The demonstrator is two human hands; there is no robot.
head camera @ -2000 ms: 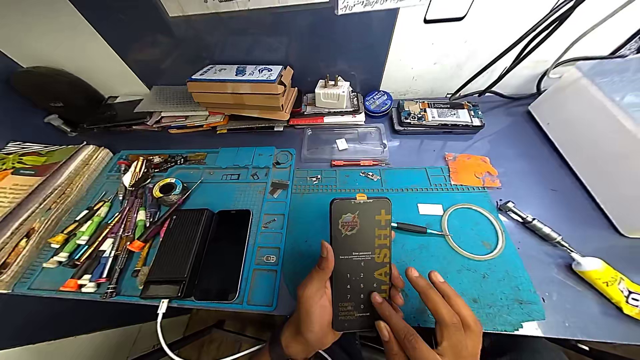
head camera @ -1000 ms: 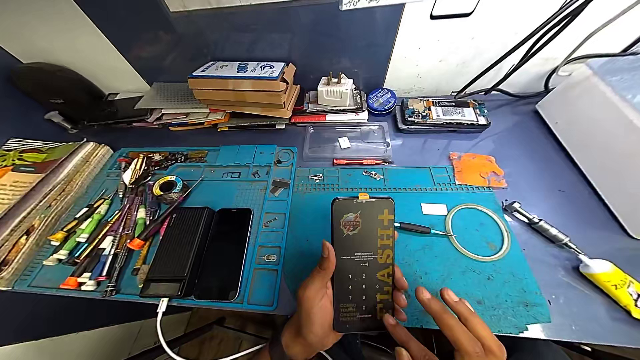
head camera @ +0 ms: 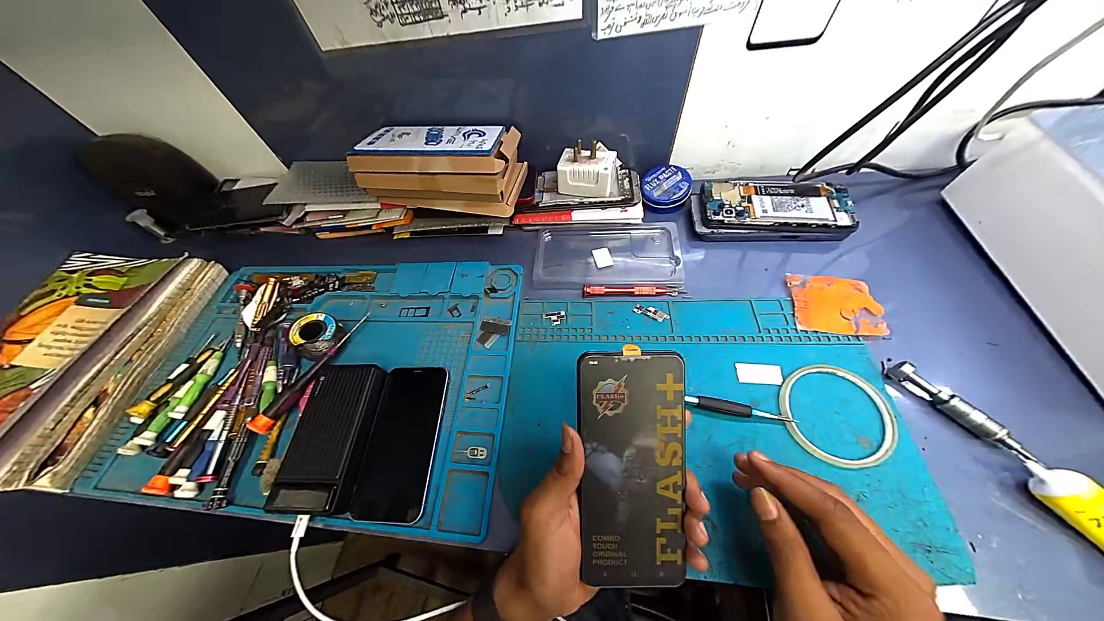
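My left hand holds a smartphone upright from below, thumb along its left edge and fingertips around its right edge. The phone's screen is dark under a printed film, with a small yellow tab at the top. My right hand hovers to the right of the phone, fingers apart and holding nothing. Behind the phone, a black-handled screwdriver lies on the teal mat, its tip over a ring of tape. A small white card is just behind them.
On the left mat are a black power bank with a white cable, another smartphone, and several screwdrivers. Behind stand stacked boxes, a flux paste tin and an opened phone. A yellow tube lies at right.
The keypad shown on the held phone's screen has gone, leaving it dark. My right hand has moved away from the screen, where its fingertip was two seconds ago.
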